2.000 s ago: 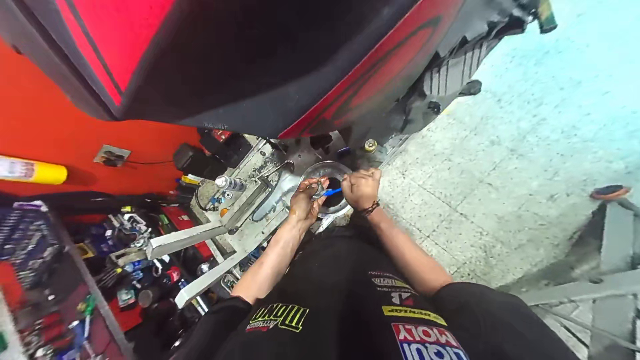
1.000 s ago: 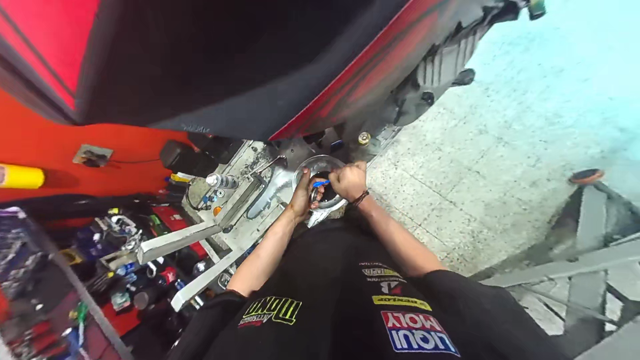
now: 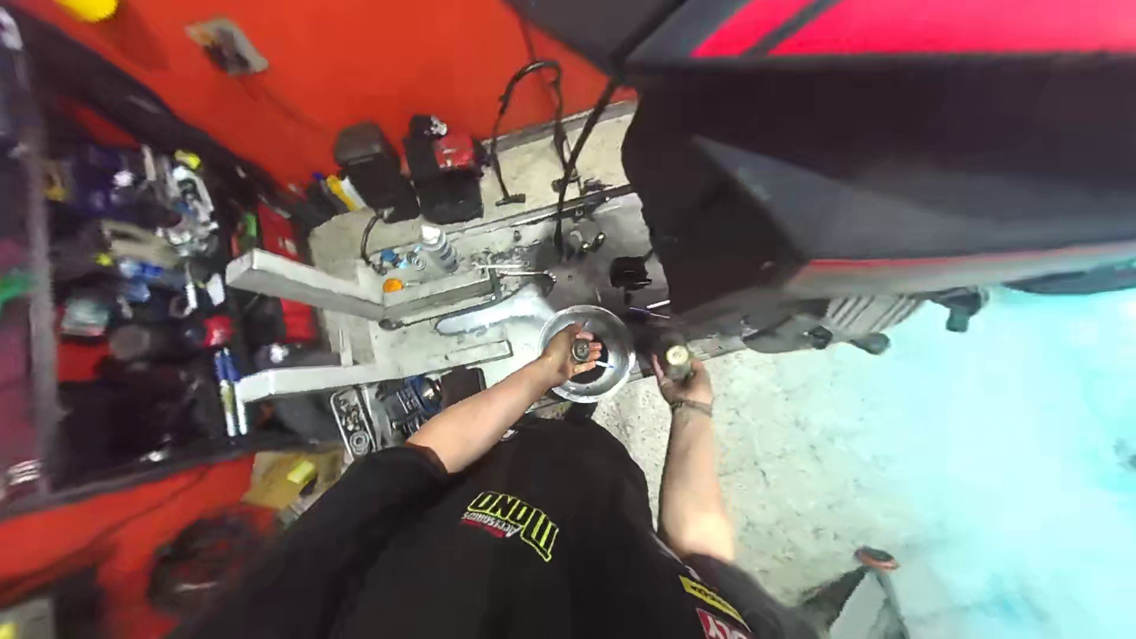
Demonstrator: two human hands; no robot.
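Note:
My left hand is over a round metal bowl, its fingers around a small round metal part. A thin blue-and-white item shows beside those fingers; what it is I cannot tell. To the right of the bowl, my right hand holds a can or bottle with a pale round top. The bowl's dark inside is partly hidden by my left hand.
A motorcycle with dark and red bodywork overhangs the upper right. The metal lift frame carries a spray can and loose tools. At left, a shelf holds many tools. A socket tray lies near my left forearm.
My right hand has moved away from my left and has taken hold of the can or bottle that stood near the bowl. The view has swung left.

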